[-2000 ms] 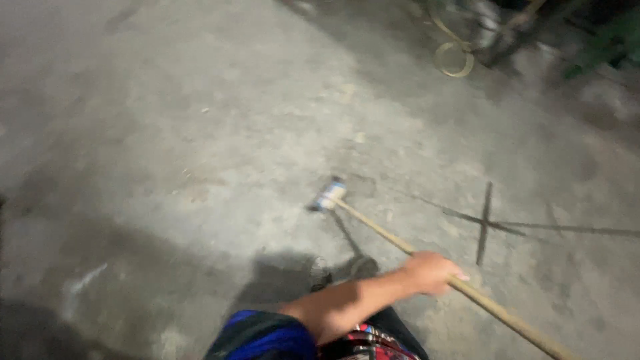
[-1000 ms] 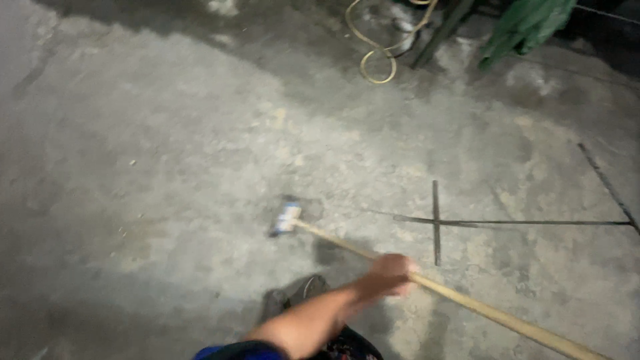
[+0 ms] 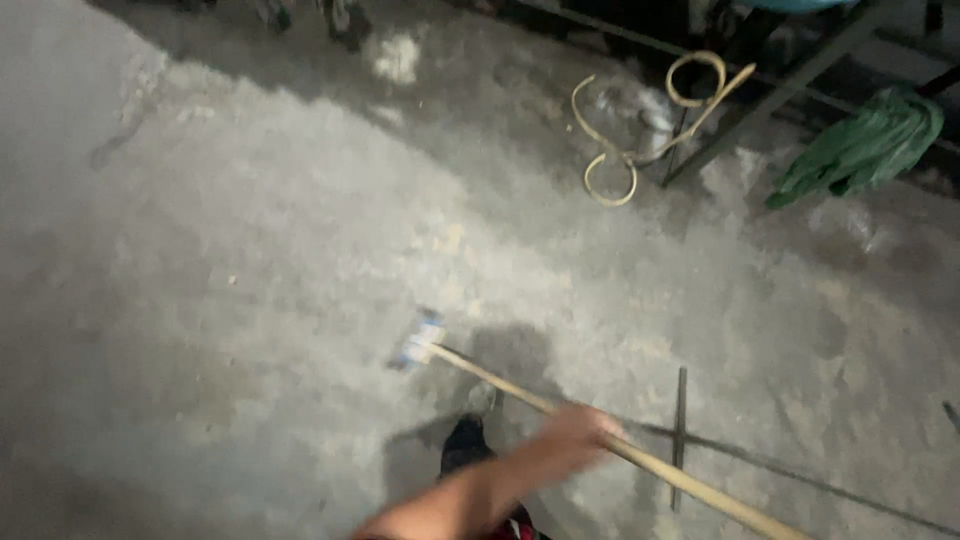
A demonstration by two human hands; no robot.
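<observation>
My left hand (image 3: 581, 433) is closed around the long wooden handle of a floor tool, seemingly a brush or broom. At the handle's far end, the short blue and white crosswise head (image 3: 421, 341) is at the concrete floor, left of and beyond the hand; it is blurred. The handle (image 3: 690, 484) runs out of view at the lower right. My right hand is outside the picture. My dark shoe (image 3: 466, 442) shows just below the handle.
Thin dark bars or strips form a cross (image 3: 679, 435) on the floor at the right. A pale looped hose or cord (image 3: 611, 180) lies by a slanting metal leg (image 3: 765, 112) at the upper right. Green cloth or sheeting (image 3: 862, 150) hangs beside it.
The view has shifted, bringing the looped hose and green material further in. My left hand stays on the wooden handle throughout.
</observation>
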